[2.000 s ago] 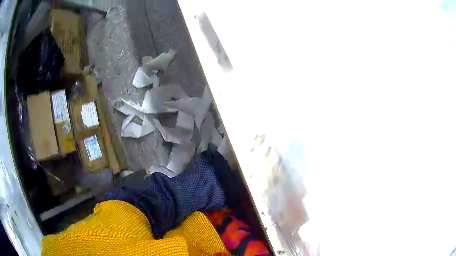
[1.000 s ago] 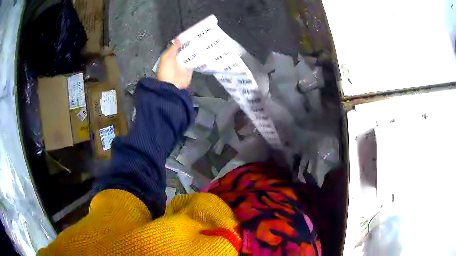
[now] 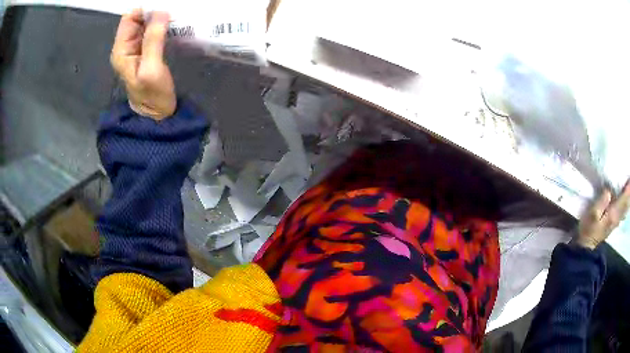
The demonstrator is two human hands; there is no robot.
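A white barcode label strip runs along the table's edge at the upper left, with black bars showing. My left hand is at the strip's left end, with thumb and fingers closed on it. The fingertips are washed out against the white. My right hand is small and blurred at the right rim, at the table's edge beside a glared clear bag. Its fingers are slightly bent, and whether they hold anything cannot be told.
The white table crosses the top and right, strongly glared, with a gap near the strip's right end. Waste liner paper litters the dark floor below. A large white rounded shape is at the lower right. A grey surface stands at the left.
The view has turned towards the table. My left hand has gone from over the littered floor to the table's edge with the strip. My right hand has come into view.
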